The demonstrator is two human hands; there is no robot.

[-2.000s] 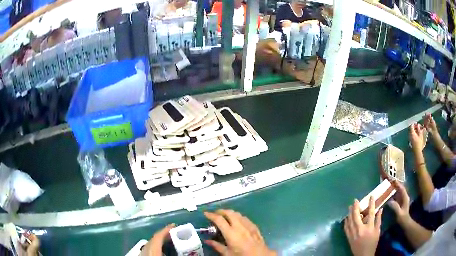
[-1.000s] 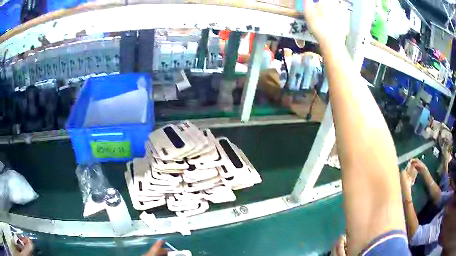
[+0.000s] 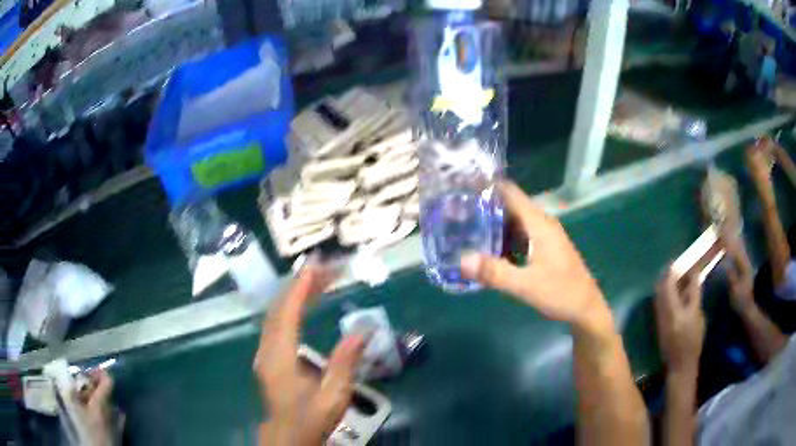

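Observation:
My right hand holds a tall clear bluish bottle upright near its base; the bottle has a yellow-green mark and a white cap. My left hand is raised with thumb and fingers apart. Beyond its thumb, the squat white dispenser stands on the green bench, blurred. A small shiny dark-and-silver part lies right beside it, probably the pump head. A white cover with a dark window lies partly behind my left hand.
Past the metal rail are stacked cream covers, a blue bin, a second dispenser and a clear bag. A white post rises at right. Other people's hands are at far left and right; one pair holds a part.
My right arm has come down from the overhead shelf with the bottle. My left hand has come up into view, fingers apart. The camera view has shifted and tilted.

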